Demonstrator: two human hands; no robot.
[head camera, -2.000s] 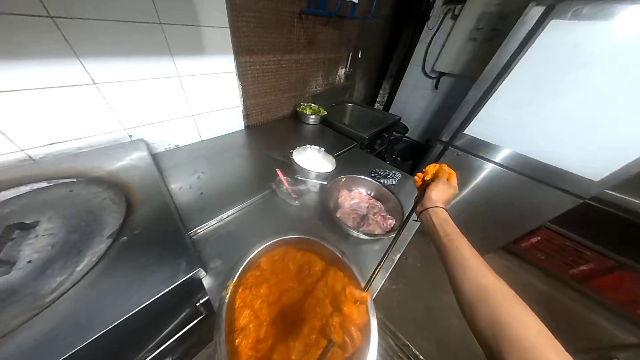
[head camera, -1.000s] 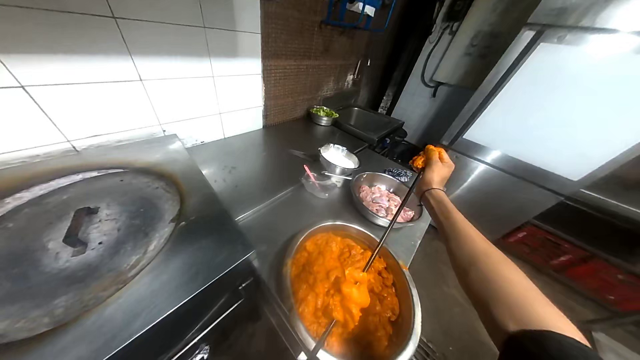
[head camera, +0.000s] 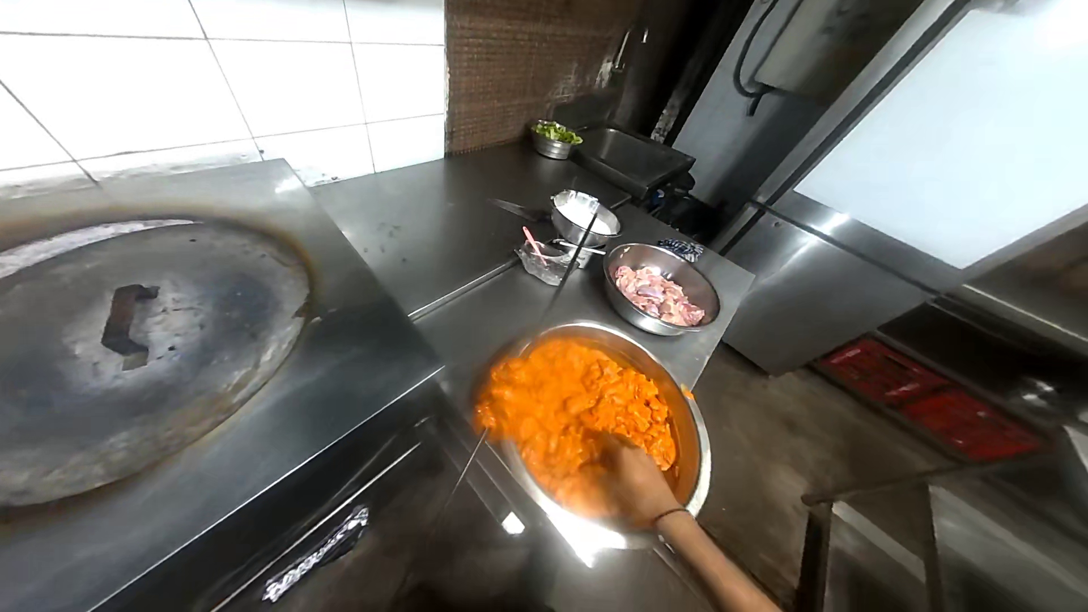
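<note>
My right hand (head camera: 633, 480), blurred and wearing a thin dark wristband, reaches into the orange-coated pieces (head camera: 625, 399) in a large steel bowl (head camera: 699, 459). Its fingers are hidden, so what they hold cannot be told. A long thin metal skewer (head camera: 580, 246) slants over the left part of this bowl, with blurred orange pieces around its middle. The skewer's lower end fades into the dark area below, and my left hand is not in view. Raw pink meat (head camera: 659, 296) lies in a smaller steel bowl (head camera: 710, 293) just beyond.
On the steel counter (head camera: 425, 212) stand a steel bowl of white substance (head camera: 586, 212), a clear container (head camera: 544, 263) with a pink-handled utensil, and a bowl of green pieces (head camera: 557, 136) beside a sink (head camera: 633, 157). A round metal lid (head camera: 204, 297) with a raised handle lies left.
My right hand has come down from the skewer's upper end, where it was beside an orange piece, into the large bowl. The skewer now slants over the bowl's left part.
</note>
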